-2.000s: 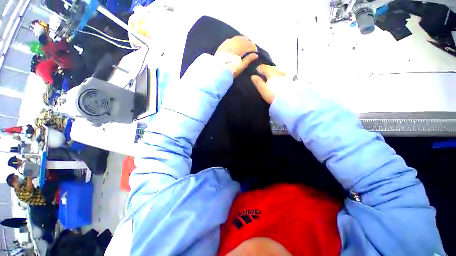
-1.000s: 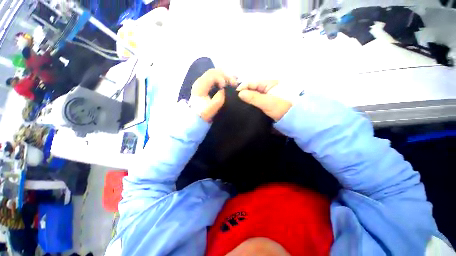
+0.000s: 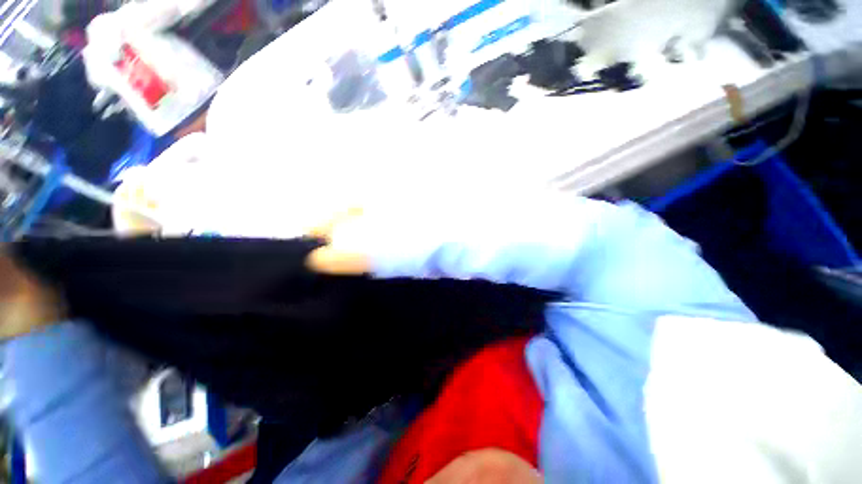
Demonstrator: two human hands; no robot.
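A large black garment piece [image 3: 284, 321] is stretched out sideways in front of my chest, above my lap. My left hand [image 3: 24, 293] is at the far left edge of the picture, blurred and partly cut off, closed on the garment's left end. My right hand [image 3: 342, 250] is near the middle, blurred and washed out by bright light, gripping the garment's upper edge. The cloth hangs below both hands. No label or patch can be made out.
The white sewing table [image 3: 473, 142] lies beyond my right arm. Dark pieces [image 3: 529, 71] lie scattered on it at the top. A blue bin [image 3: 747, 198] with dark contents stands below the table edge at right. A white bag with red print [image 3: 151, 76] is at upper left.
My hands have moved apart from close together at the cloth, my left hand far to the left. The garment is now spread wide between them. The view has turned and is blurred.
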